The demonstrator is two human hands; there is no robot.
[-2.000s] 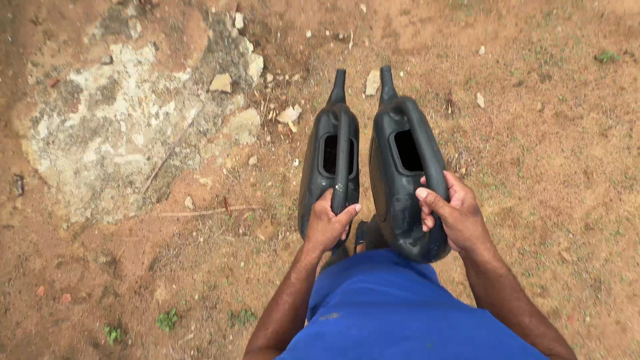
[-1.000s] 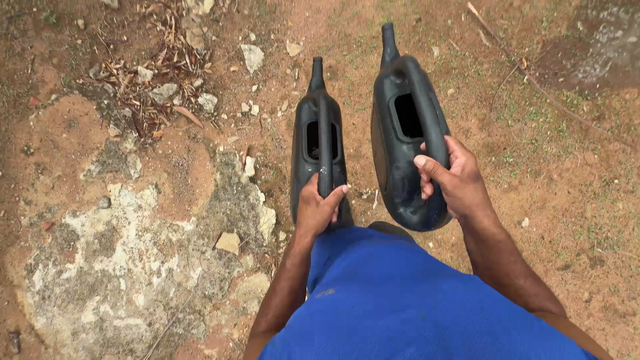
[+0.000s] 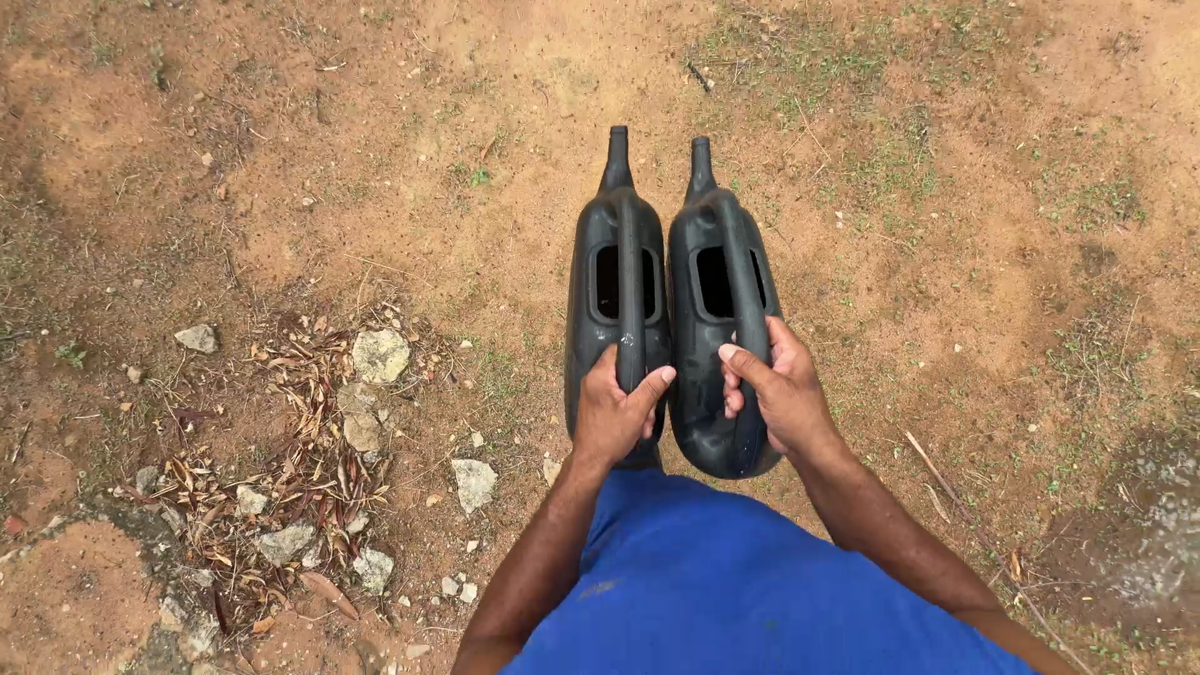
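Two black plastic watering cans hang side by side in front of my blue shirt, spouts pointing away from me. My left hand (image 3: 619, 408) grips the rear of the arched handle on the left watering can (image 3: 589, 337). On the right watering can (image 3: 698, 384), my right hand (image 3: 783, 384) is wrapped around the rear of its handle, thumb on the near side. Each can has a dark rectangular opening beneath its handle. The cans' sides are very close together; whether they touch is unclear. How full they are cannot be seen.
Bare reddish soil with patches of short grass (image 3: 881, 159) lies ahead. Pale stones (image 3: 381, 356) and dry leaves (image 3: 328, 431) are scattered at left, beside a rock surface (image 3: 84, 581) at lower left. A thin stick (image 3: 956, 502) lies at right.
The view has travelled forward over the ground; the leaf litter now lies lower in view. Both cans stay in my hands, now closer together than one second ago.
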